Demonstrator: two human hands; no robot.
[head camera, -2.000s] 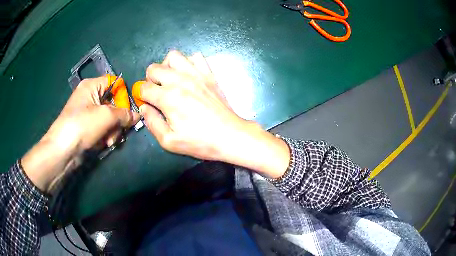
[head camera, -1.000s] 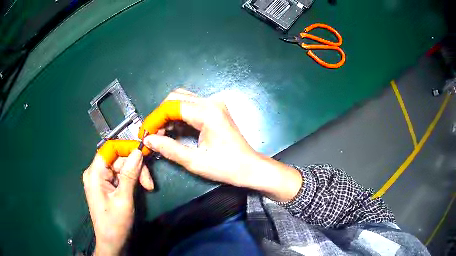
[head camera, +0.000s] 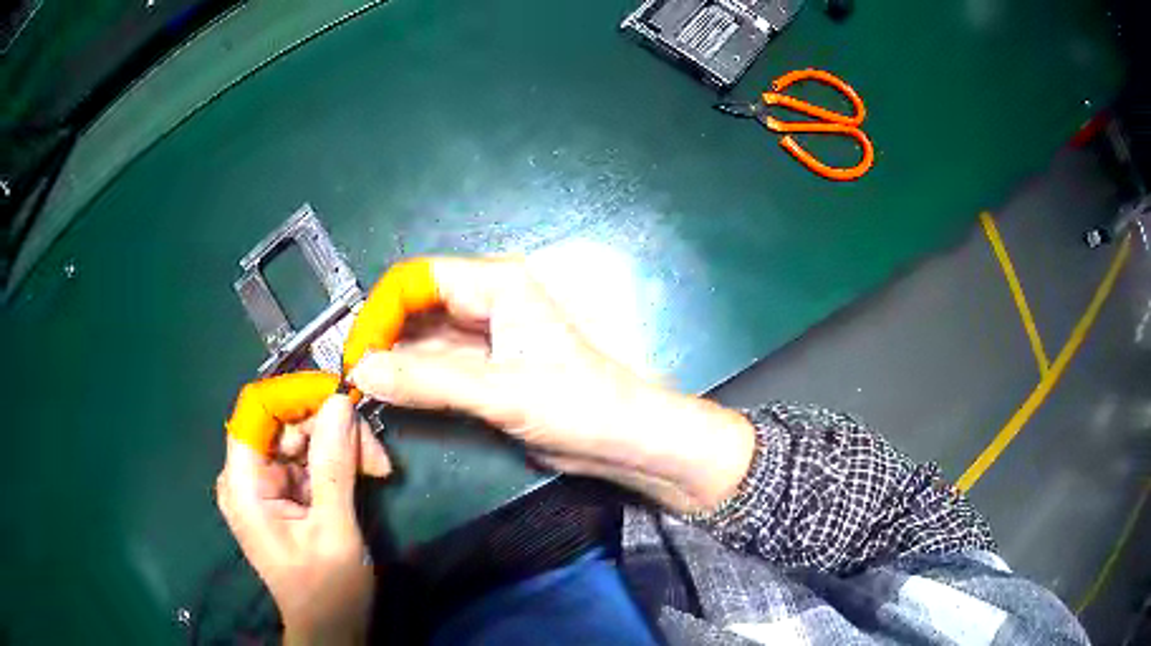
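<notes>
A silver-grey metal fixture (head camera: 301, 280) with a rectangular window lies on the green bench, left of centre; its near end is partly hidden by my fingers. My left hand (head camera: 301, 486) and my right hand (head camera: 505, 366) meet fingertip to fingertip over that near end. Both index fingers wear orange finger cots. A tiny dark cable end (head camera: 346, 389) is pinched between the thumbs and index fingers of both hands. Its exact form is too small to tell.
Orange-handled scissors (head camera: 820, 124) lie on the green bench top (head camera: 505, 76) at the upper right, beside stacked grey fixtures (head camera: 713, 38). Many black cables (head camera: 505, 543) run along the bench edge by my lap. Grey floor with yellow lines shows at the right.
Since two seconds ago, the view has shifted and the stacked fixtures have come into view. My left hand has turned palm up, and both hands' fingertips have come together over the fixture's near end.
</notes>
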